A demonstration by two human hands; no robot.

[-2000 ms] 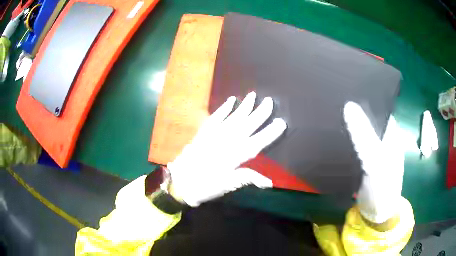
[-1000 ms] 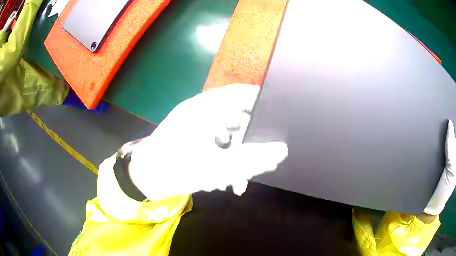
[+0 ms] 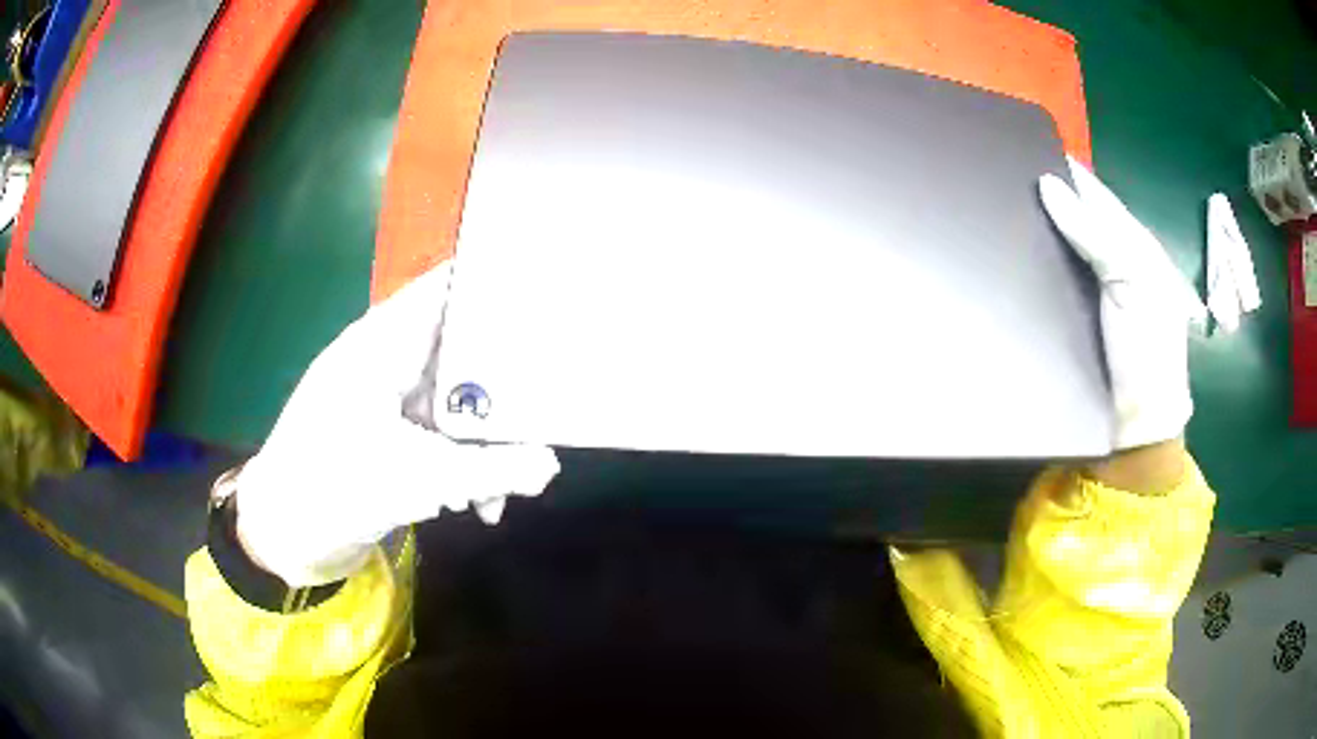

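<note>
A tablet [image 3: 766, 246] is held above an orange-red foam pad [image 3: 419, 130], its grey back cover facing me and bright with glare. The round rear camera [image 3: 468, 400] is at its lower-left corner. My left hand [image 3: 383, 433], in a white glove, grips the tablet's lower-left edge and corner. My right hand [image 3: 1134, 318], also white-gloved, holds the right edge, with fingers along the side. The tablet's screen side is hidden.
A second tablet [image 3: 116, 137] lies back-up on another foam pad [image 3: 123, 354] at the left. A crumpled white cloth [image 3: 1229, 267] lies on the green bench [image 3: 311, 188] at the right, near a red block [image 3: 1307, 303] and a small white object [image 3: 1281, 178].
The left hand first lay flat over the dark tablet face, then gripped its edge. The tablet, raised and tilted close a second ago, is now lower and shows its rear camera.
</note>
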